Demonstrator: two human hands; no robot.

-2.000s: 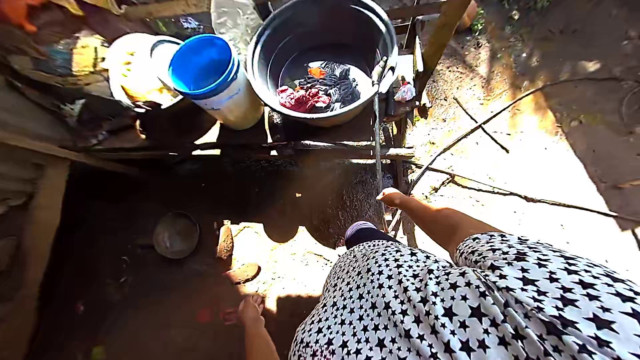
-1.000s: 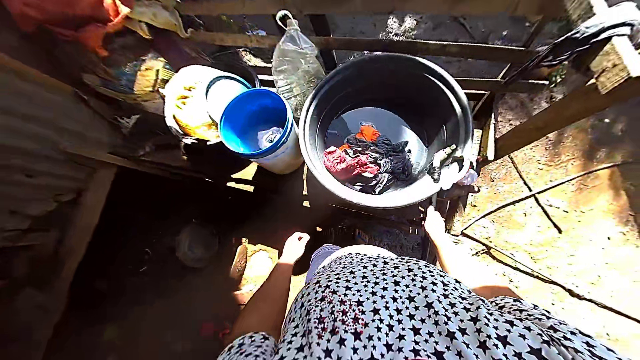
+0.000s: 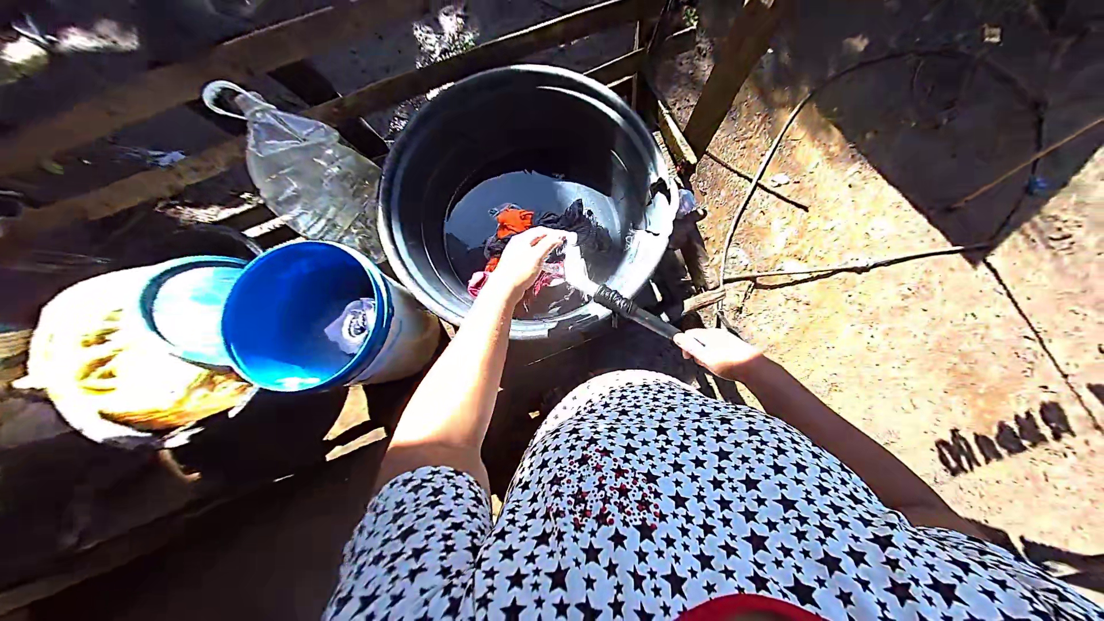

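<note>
A large black plastic tub holds water and a small heap of wet clothes, orange, dark and pink. My left hand is over the near part of the tub, at a whitish nozzle or spout; whether its fingers grip it is not clear. From there a dark hose or pipe, wrapped near its top, slants down over the tub's rim. My right hand is closed around its lower end, outside the tub.
Left of the tub stand a blue-lined bucket, a clear plastic bottle and a pale container with yellowish contents. Wooden rails run behind. Thin bent branches or cords lie on the sunlit ground at the right.
My left hand has moved up from beside my body to over the tub. My right hand is now on the dark hose or pipe. The view has shifted.
</note>
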